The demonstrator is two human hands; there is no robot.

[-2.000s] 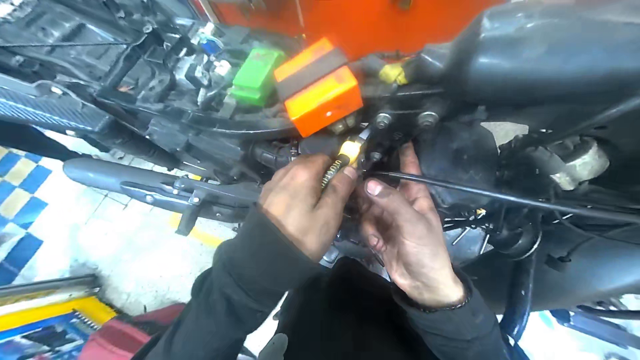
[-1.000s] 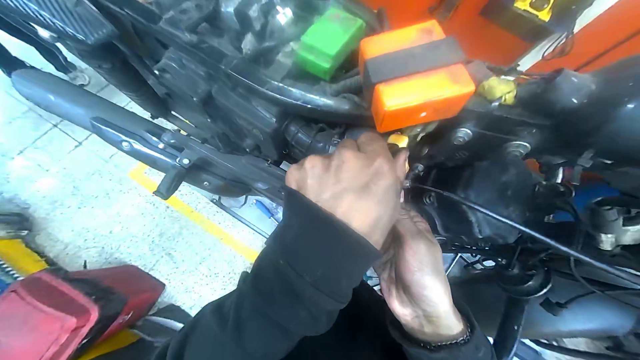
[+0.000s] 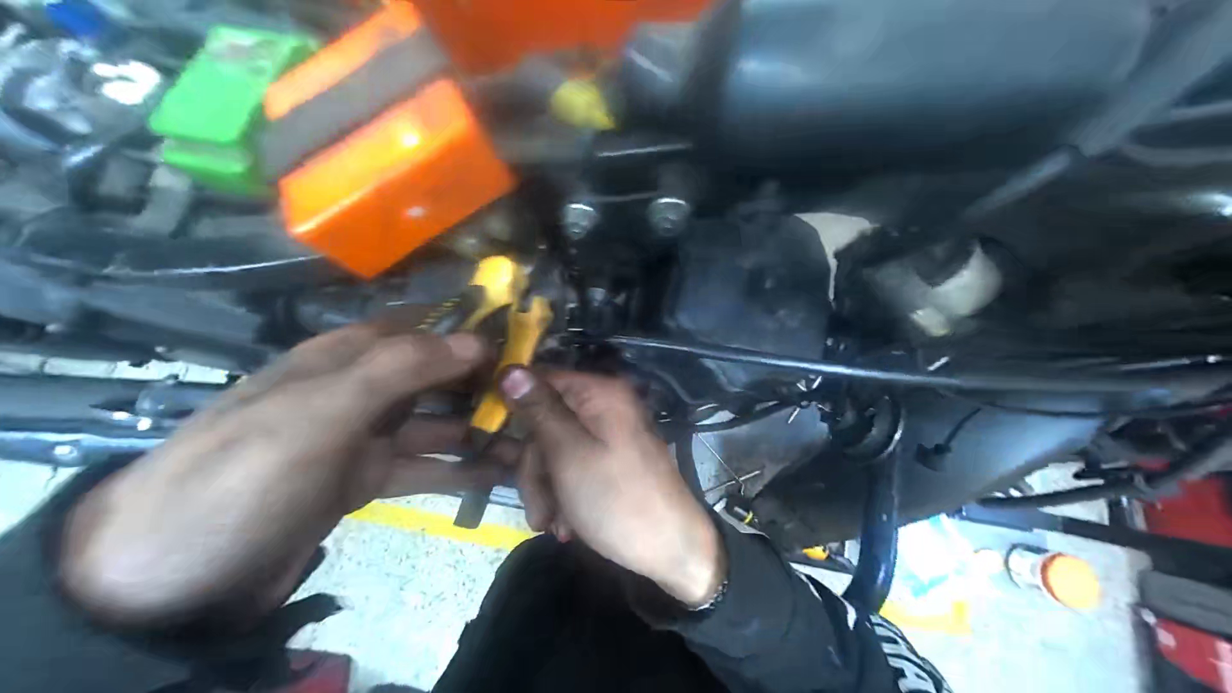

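My left hand (image 3: 366, 414) holds a yellow-and-black hand tool (image 3: 496, 279), blurred, its yellow end up between thumb and fingers. Close beside it, my right hand (image 3: 611, 472) pinches a slim yellow piece (image 3: 523, 337) with a notched upper end and a dark lower end; whether both belong to one tool I cannot tell. Both hands are at the side of a partly stripped motorcycle, just below an orange box-shaped part (image 3: 395, 183) with a grey band. A bright green part (image 3: 226, 106) lies left of the orange one. A black cable (image 3: 751, 356) runs rightward from near my fingers.
Two bolts (image 3: 668, 216) sit on the black frame above my right hand. Yellow wrapping (image 3: 582, 104) shows higher up, beside a large dark body part (image 3: 914, 87). A black tube (image 3: 878, 510) drops at right. An orange-lidded container (image 3: 1070, 581) stands on the floor.
My left hand, earlier closed over the tool against the frame, is now lower with the tool in it. A notched yellow piece now shows at my right fingertips. The view has swung.
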